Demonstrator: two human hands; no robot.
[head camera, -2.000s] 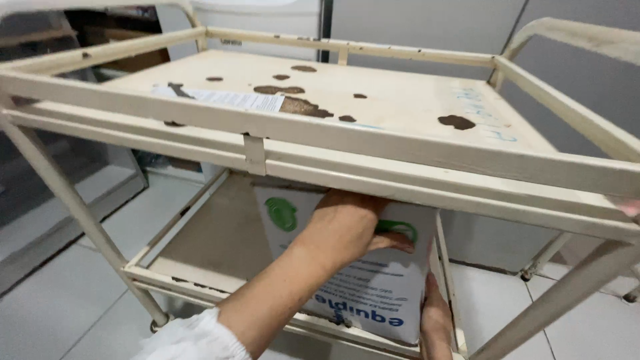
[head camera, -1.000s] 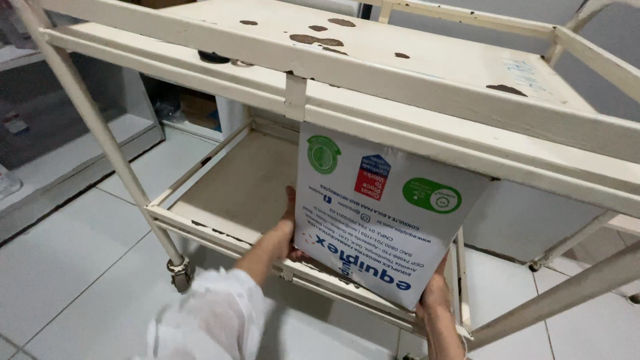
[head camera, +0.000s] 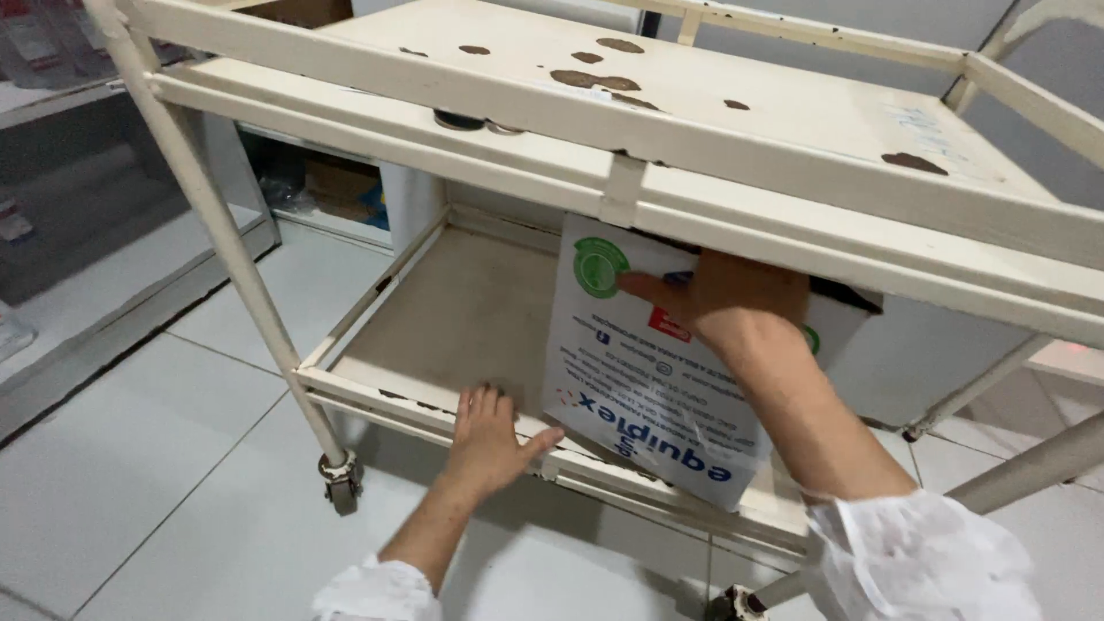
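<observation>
A white cardboard box (head camera: 638, 405) with blue, green and red print, its lettering upside down, stands on the lower shelf (head camera: 431, 302) of a cream metal trolley. My right hand (head camera: 742, 293) reaches over the upper part of the box's front, thumb spread to the left; its fingertips are hidden under the top shelf, so its hold cannot be told. Resting on the front rail of the lower shelf, left of the box, my left hand (head camera: 493, 440) has its fingers apart and holds nothing.
The trolley's top rail (head camera: 483, 95) runs above both hands; its top shelf (head camera: 690, 78) has rusty patches. A caster (head camera: 341, 483) stands at the front left on white floor tiles. At left is a shelf unit (head camera: 129, 224) with bottles, and behind, a low compartment with cardboard.
My left hand has left the box's left side for the shelf rail. My right hand has moved from the box's lower right up to its upper front.
</observation>
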